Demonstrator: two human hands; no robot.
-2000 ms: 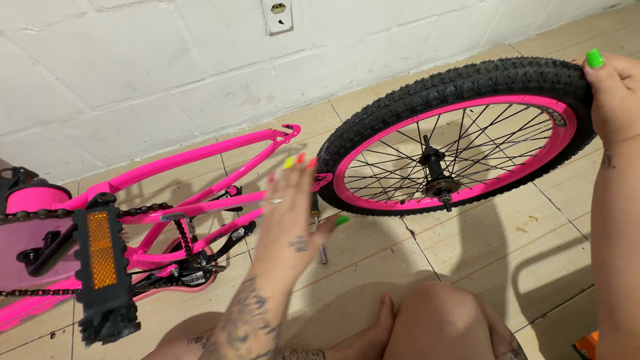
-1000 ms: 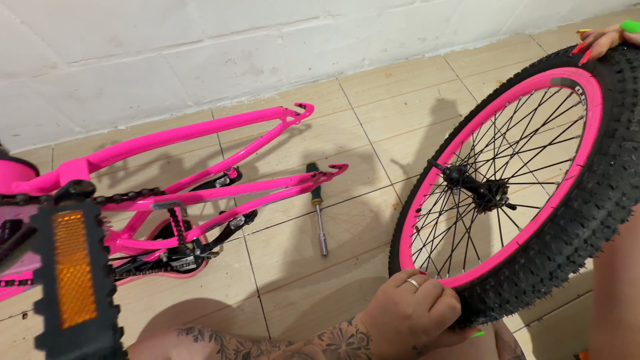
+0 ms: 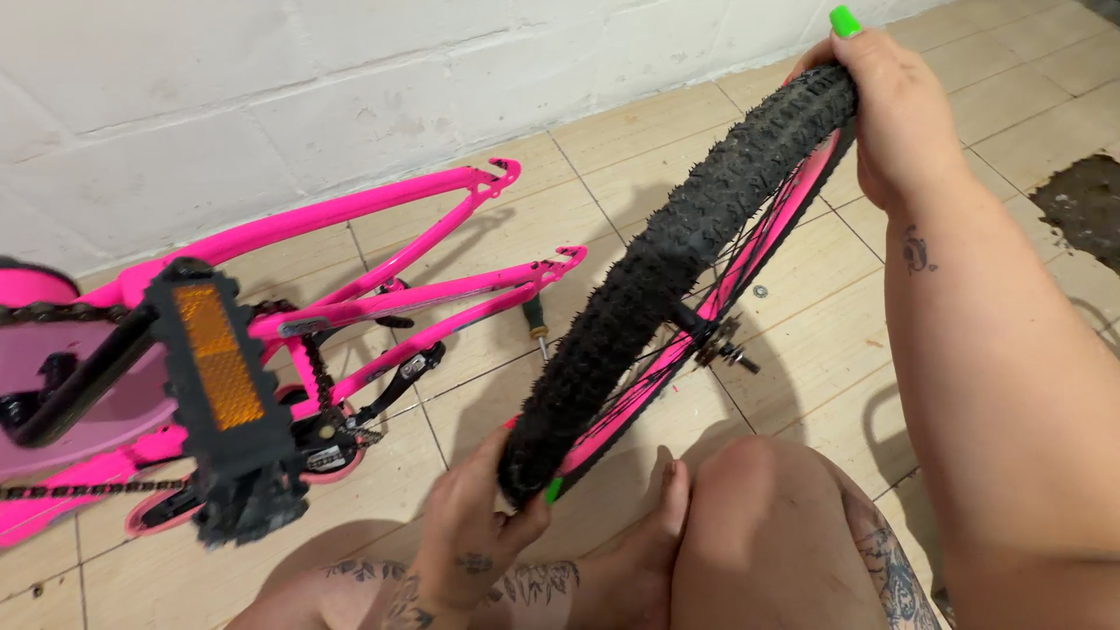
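A bicycle wheel with a knobby black tire (image 3: 647, 262) and pink rim stands tilted between my hands. My left hand (image 3: 477, 507) grips the tire at its lower end, and my right hand (image 3: 897, 105) holds it at the upper end. The wheel's hub axle (image 3: 731, 350) sticks out on the right side, with a sprocket on it. Left of the wheel, apart from it, lie the dropouts of the pink bicycle frame (image 3: 332, 236). A black pedal (image 3: 219, 367) with an orange reflector and a chain (image 3: 96, 490) are at the left.
A screwdriver-like tool with a dark handle (image 3: 534, 317) lies on the tiled floor, partly behind the tire. A small washer or nut (image 3: 760, 290) lies right of the wheel. The white block wall (image 3: 350, 79) runs behind. My bent legs are at the bottom; a broken floor patch (image 3: 1085, 210) is at the right.
The wheel has turned from showing its spoked side to nearly edge-on, tread towards me. Since one second ago it has come closer to the frame's dropouts, with both hands on the tire.
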